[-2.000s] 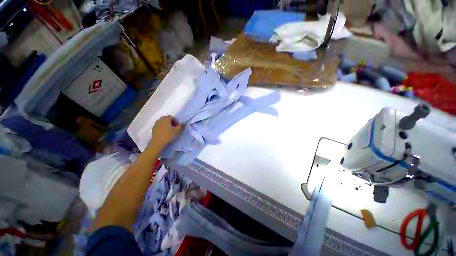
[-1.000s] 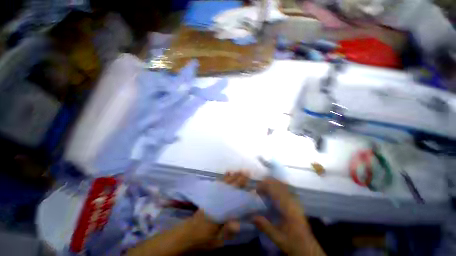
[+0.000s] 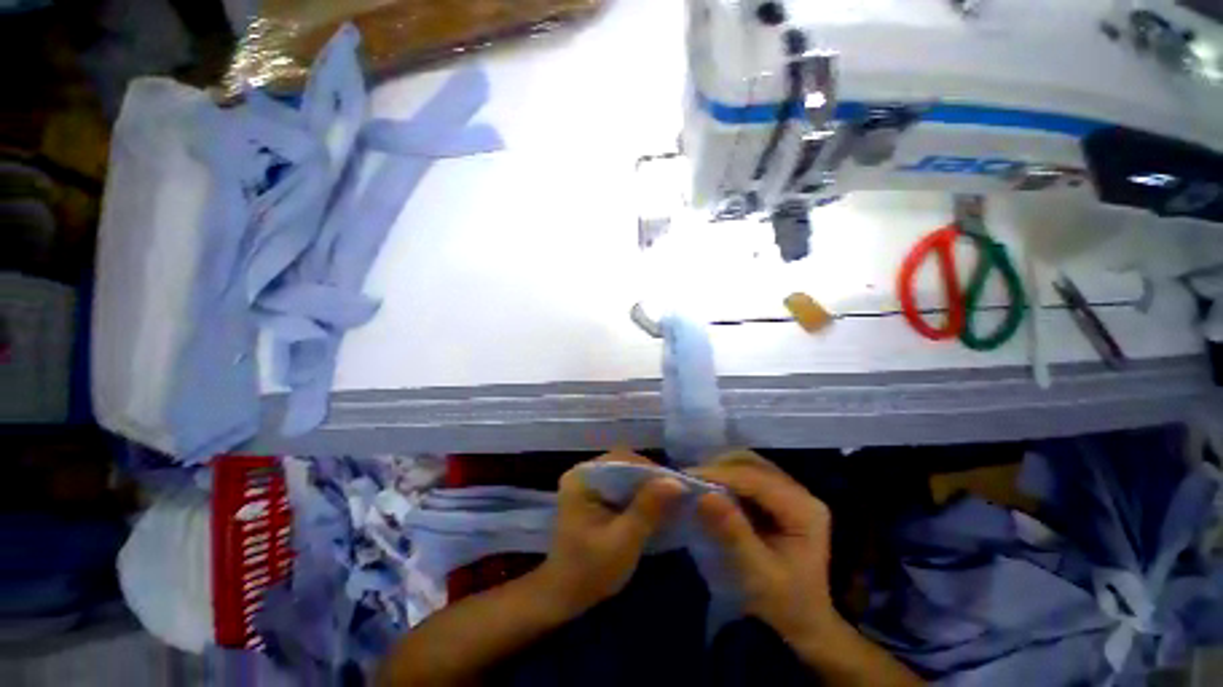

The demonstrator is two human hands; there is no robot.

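My left hand (image 3: 600,526) and my right hand (image 3: 771,530) are close together below the table's front edge. Both pinch a light-blue cloth strip (image 3: 621,479) between thumbs and fingers. Another light-blue strip (image 3: 692,389) runs from the table, left of the needle area, down over the edge to my hands; its lower part is partly hidden by them. The white sewing machine (image 3: 885,121) with a blue stripe stands at the upper right. Its presser foot area (image 3: 793,231) is brightly lit, and the strip lies clear of it.
A heap of blue strips (image 3: 315,228) lies on a pale tray (image 3: 141,269) at left. Scissors (image 3: 960,289), a tan tab (image 3: 807,313), a white stick (image 3: 1038,329) and dark snips (image 3: 1089,322) lie at right. Below are a red basket (image 3: 251,550) and a tied bundle (image 3: 1120,597).
The left hand has left the strip heap and come to the centre beside the right hand, which was out of view at first. The view has shifted toward the machine.
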